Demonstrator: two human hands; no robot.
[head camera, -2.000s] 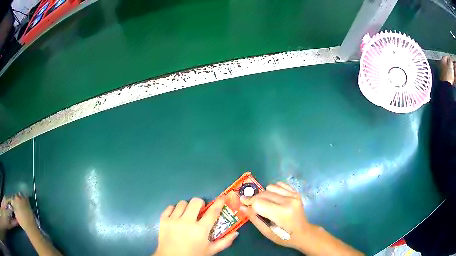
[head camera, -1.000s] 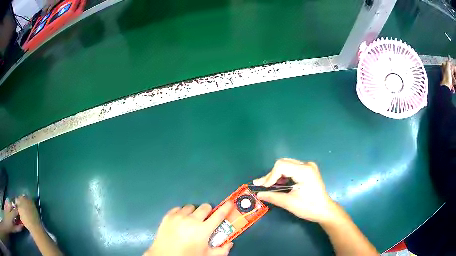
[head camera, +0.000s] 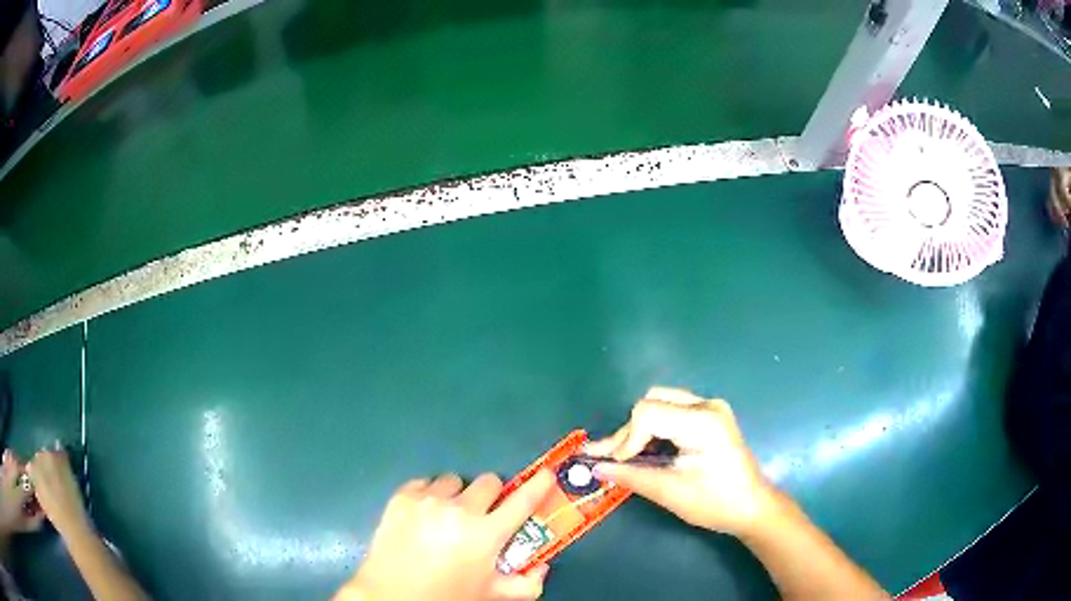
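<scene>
An orange unit (head camera: 568, 527) lies slanted on the green bench at the bottom centre. A black round component (head camera: 579, 475) with a pale centre sits in its upper end, and a green and pale patterned area (head camera: 526, 542) shows at the lower end. My left hand (head camera: 452, 538) holds the unit from the left, fingers over its side. My right hand (head camera: 695, 464) holds dark tweezers (head camera: 640, 458), their front part at the upper end of the unit, beside the round component. My right fingers hide part of the unit's right edge and the tips.
A pink fan (head camera: 925, 194) stands at the right by a grey-white post (head camera: 869, 76). A worn whitish rail (head camera: 470, 198) crosses behind the bench. Red trays (head camera: 123, 45) are at the far left. Another person's hands (head camera: 47, 487) are at the left; a dark sleeve (head camera: 1045, 387) is at the right edge.
Since two seconds ago, the tweezers have swung from pointing down in my right hand to lying across the unit's upper end. Since one second ago, my right fingers moved slightly down towards the round component.
</scene>
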